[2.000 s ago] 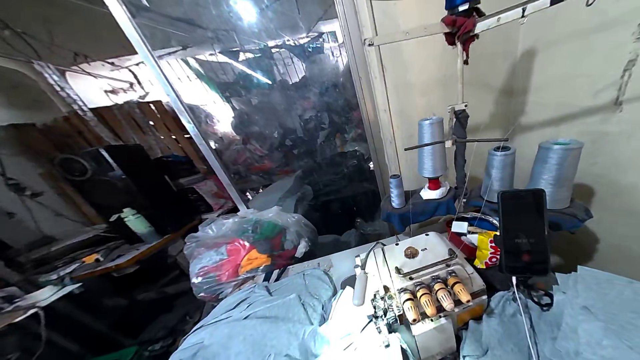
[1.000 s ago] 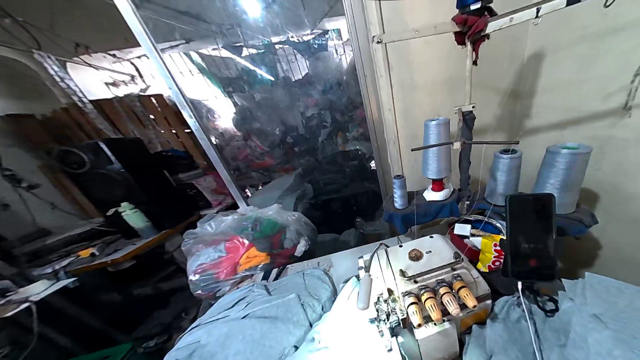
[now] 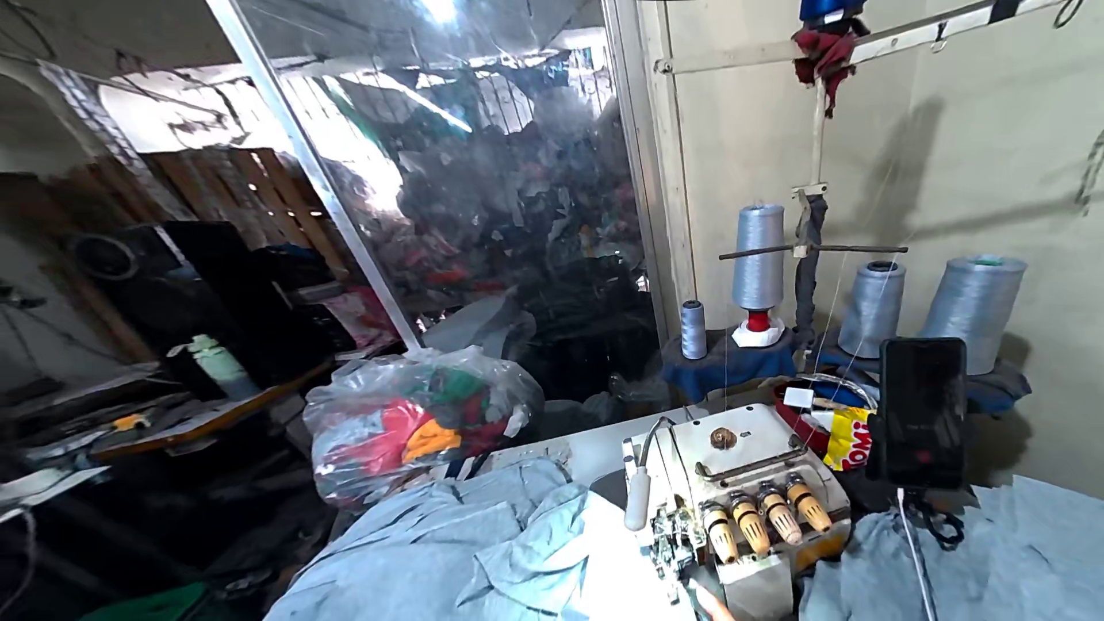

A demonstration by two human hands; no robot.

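A fingertip, seemingly of my right hand (image 3: 711, 603), shows at the bottom edge, by the needle and looper area of a white overlock sewing machine (image 3: 750, 431). The rest of that hand is out of view, so its hold is hidden. My left hand is not in view. Light blue fabric (image 3: 431, 543) lies bunched on the left of the machine, brightly lit near the needle area. Several tan tension knobs (image 3: 763, 517) line the machine's front. More light blue fabric (image 3: 1026, 552) lies at the right.
Behind the machine stand light blue thread cones (image 3: 759, 259) on a cloth-covered stand. A phone (image 3: 923, 414) is mounted upright at the right, beside a yellow packet (image 3: 848, 438). A clear plastic bag of coloured cloth (image 3: 414, 423) sits at the left, before a glass panel (image 3: 517, 216).
A fingertip has come into view at the bottom edge by the machine's needle area. The fabric and machine look otherwise unchanged.
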